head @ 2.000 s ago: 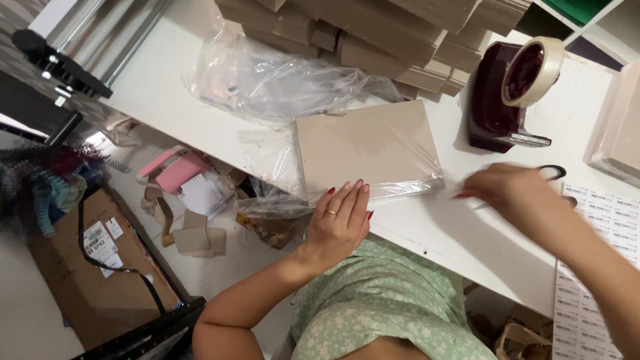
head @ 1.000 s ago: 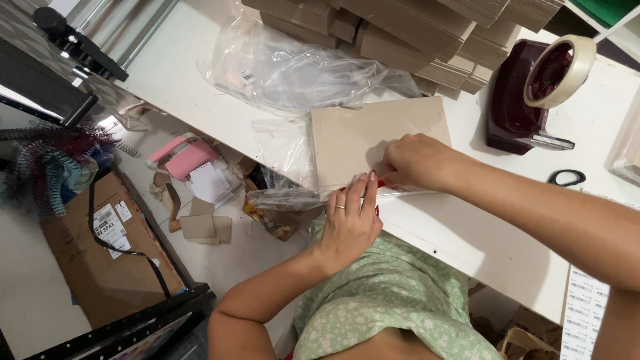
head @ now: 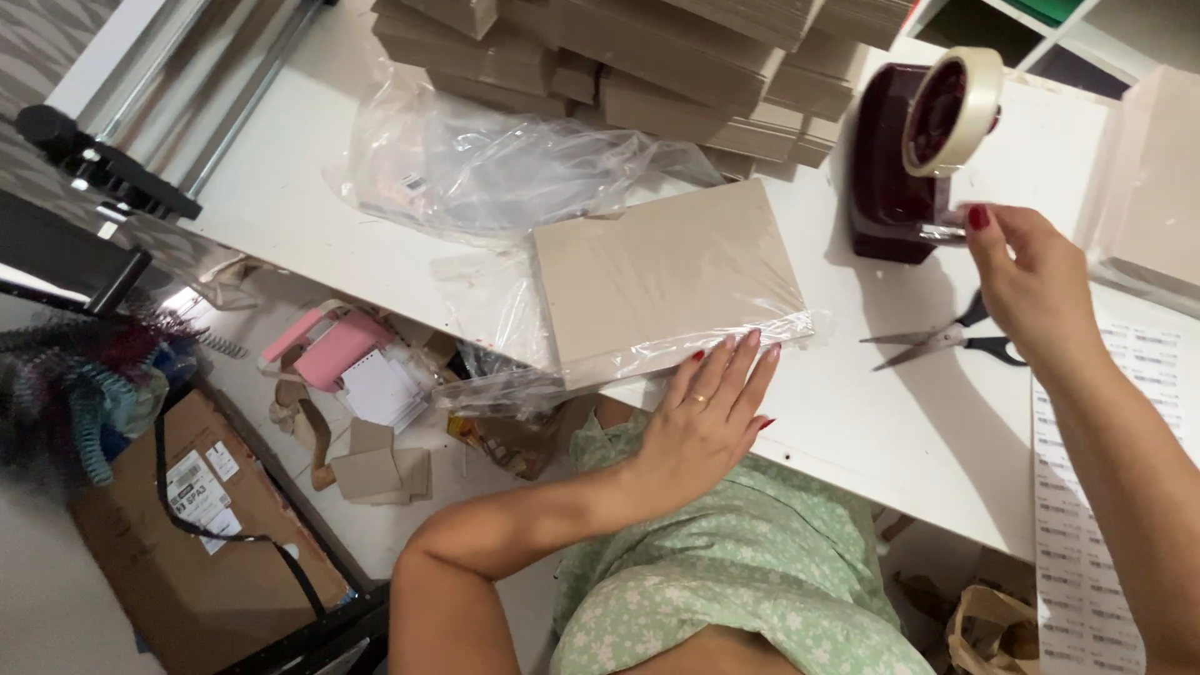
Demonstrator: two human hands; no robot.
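A flat stack of greyish-beige cardboard (head: 670, 272) lies in a clear plastic bag (head: 497, 295) on the white table (head: 900, 427). My left hand (head: 708, 412) rests with its fingers spread on the bag's near edge, pressing the film. My right hand (head: 1022, 272) is at the front of a dark red tape dispenser (head: 881, 178), its thumb and fingers pinched at the cutter end; the tape's end looks to be between them, though it is hard to see. The roll of clear tape (head: 980, 112) sits on the dispenser. Scissors (head: 952, 340) lie partly spread below.
Crumpled clear plastic (head: 506, 169) and tall stacks of cardboard (head: 675, 56) stand behind. A sheet of printed labels (head: 1087, 525) and a plastic-wrapped stack (head: 1158, 178) are at the right. A metal-railed device (head: 211, 94) is at the far left, above a cardboard box (head: 234, 562) below the table.
My right hand has moved from the bag's near edge to the tape dispenser, and the scissors show more fully. My left hand stays on the bag, its fingers now more spread.
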